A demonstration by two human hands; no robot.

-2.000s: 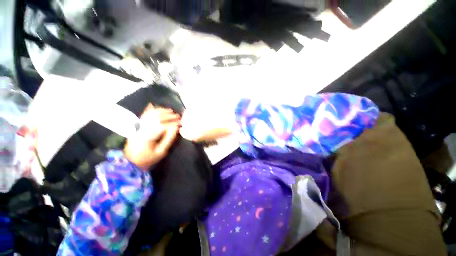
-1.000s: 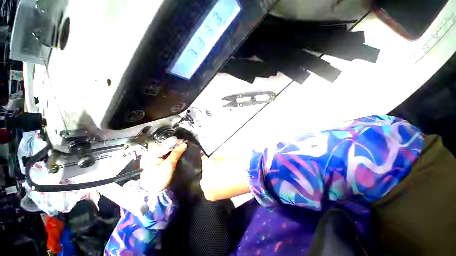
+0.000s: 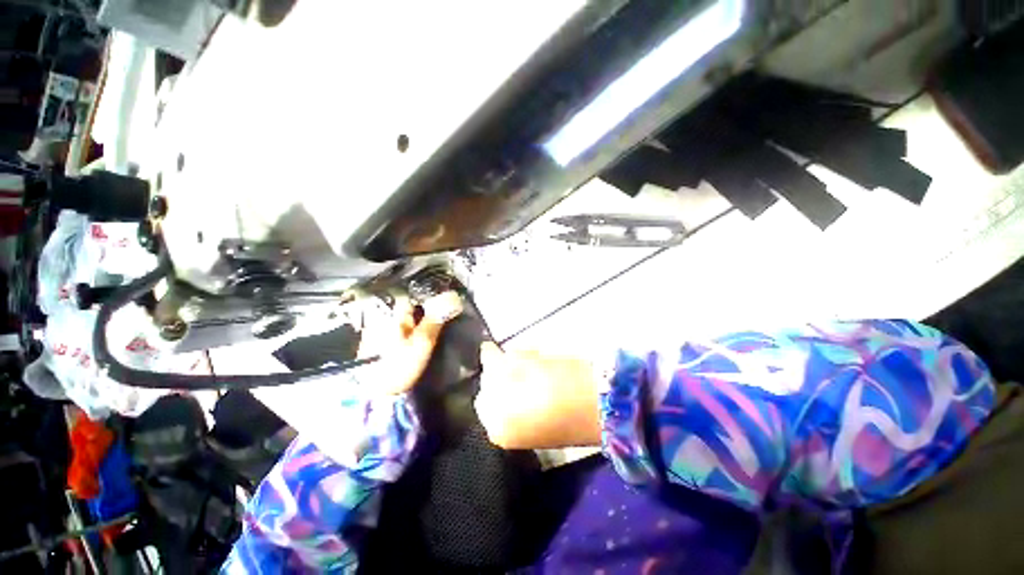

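A black panel with finely dotted mesh padding [image 3: 466, 494] runs from the needle area down over the lap. My left hand [image 3: 413, 346] lies on its left side, fingertips close to the shiny metal presser foot area [image 3: 432, 283]. My right hand [image 3: 539, 395] rests at the panel's right edge, thumb side against it; its fingers are mostly hidden. Whether either hand pinches the fabric is hard to tell. The white sewing machine head [image 3: 326, 124] with its lit display [image 3: 646, 81] stands over the needle area.
A curved black guard bar [image 3: 213, 380] is left of the needle. Dark snips [image 3: 620, 230] lie flat on the bed. Black webbing strips [image 3: 786, 157] lie under the machine arm. A dark reddish-edged object [image 3: 988, 107] is at the upper right. A plastic bag [image 3: 84, 326] is at the left.
The view has swung down and tilted, bringing the machine head, display and guard bar into sight. Both hands stay at the black panel by the needle area.
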